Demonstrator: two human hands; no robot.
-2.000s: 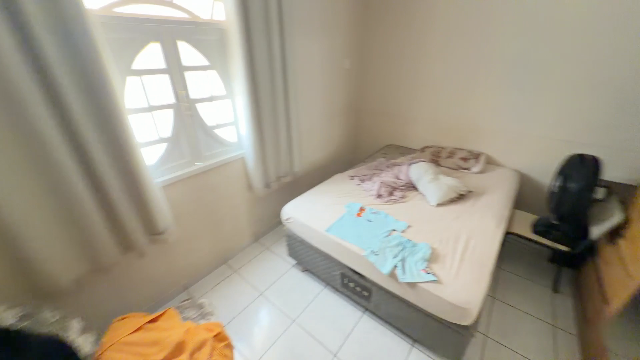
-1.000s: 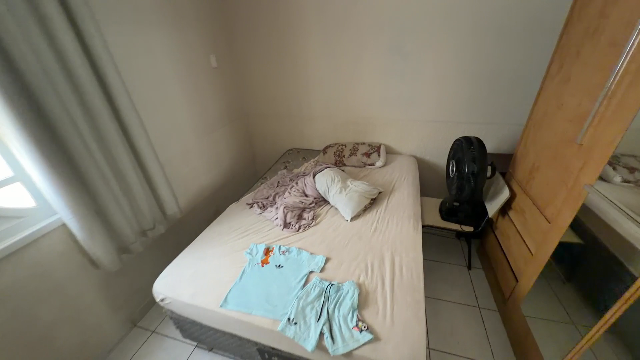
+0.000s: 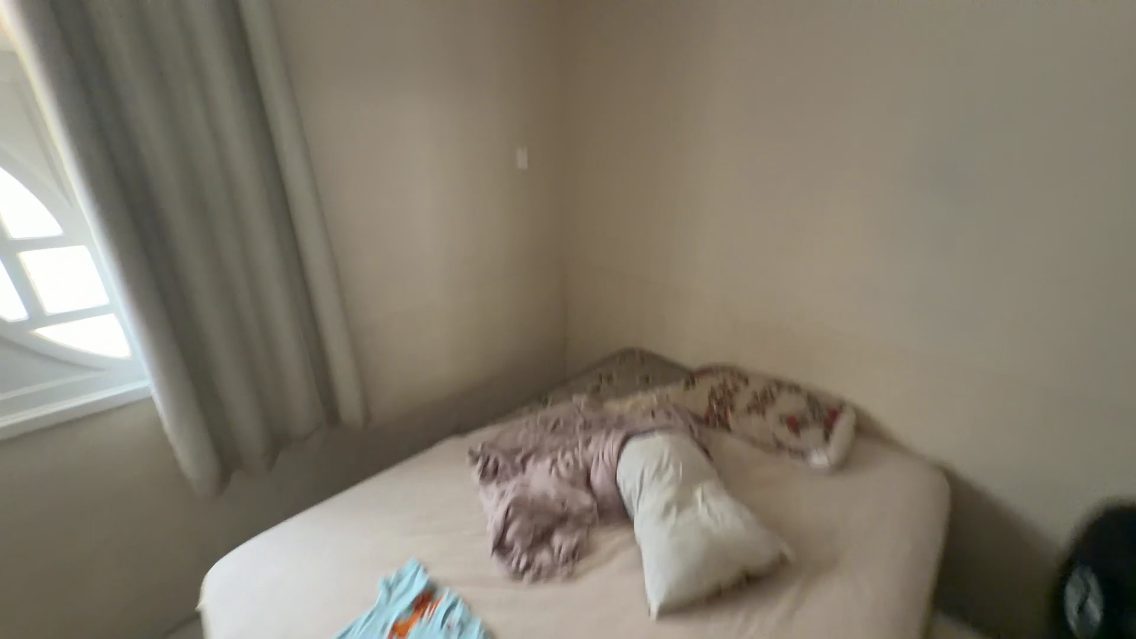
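Neither of my hands shows in the head view. A bed with a pale fitted sheet (image 3: pixel 355 524) fills the lower middle. On it lies a crumpled mauve cloth (image 3: pixel 550 497), touching a white pillow (image 3: pixel 701 532) and partly over its upper end. Behind them is a floral pillow (image 3: pixel 781 413) near the wall. At the bottom edge a light blue T-shirt (image 3: pixel 413 608) with an orange print lies on the sheet, cut off by the frame. The sheet leaves the mattress's far corner (image 3: pixel 621 373) uncovered.
A grey curtain (image 3: pixel 231 266) hangs at the left beside a bright window (image 3: pixel 62 284) with white framing. Beige walls meet behind the bed, with a small white plate (image 3: pixel 522 159) on the left one. Part of a black fan (image 3: pixel 1096 577) stands at the lower right.
The view has turned left and upward since one second ago, and the bed looks nearer. The light blue shorts and wooden wardrobe seen then are out of frame.
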